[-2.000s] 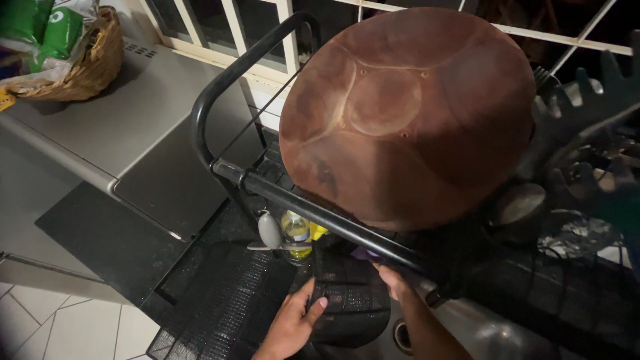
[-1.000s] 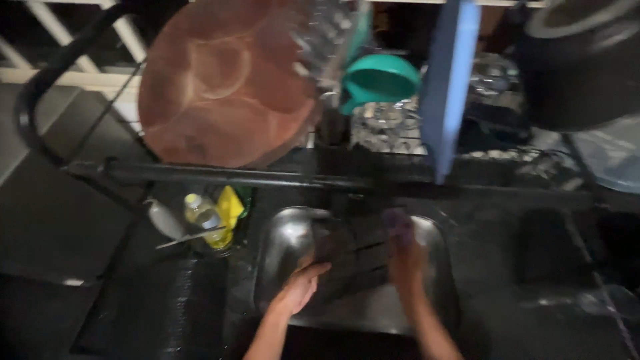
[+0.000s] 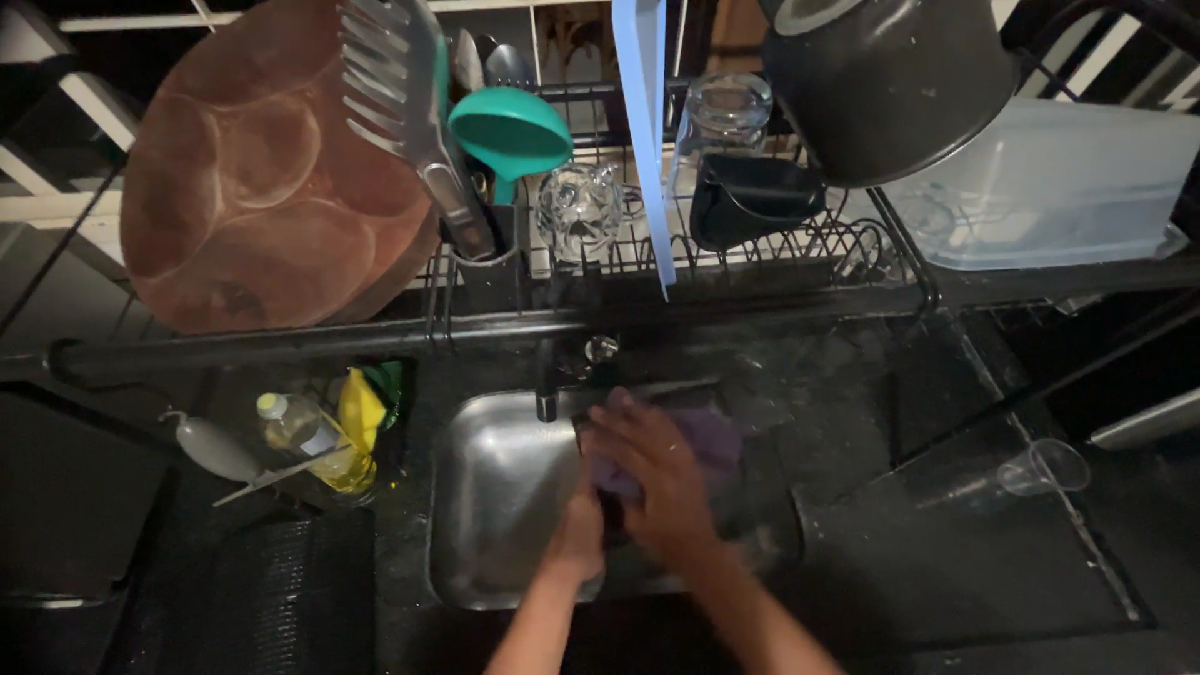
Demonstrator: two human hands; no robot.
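Note:
Over the stainless steel sink point(image 3: 502, 497), my right hand point(image 3: 661, 473) presses a purple cloth point(image 3: 708, 445) against a dark, flat object point(image 3: 750, 506) whose outline is hard to make out. My left hand point(image 3: 583, 525) is at the left edge of that dark object, its fingers partly hidden; it appears to grip the edge. The two hands are close together. Just behind them are the black faucet point(image 3: 547, 394) and a small clear knob point(image 3: 601, 349).
A dish rack point(image 3: 797, 291) above the sink holds a brown sectioned platter point(image 3: 272, 178), a green ladle point(image 3: 511, 131), glasses, and a dark pot point(image 3: 891, 84). Left of the sink stands a bottle of yellow liquid point(image 3: 314, 441); a clear cup point(image 3: 1042, 467) lies at right.
The view has swung right, from the platter to the sink. My right hand, with the purple cloth, has moved left, close to my left hand.

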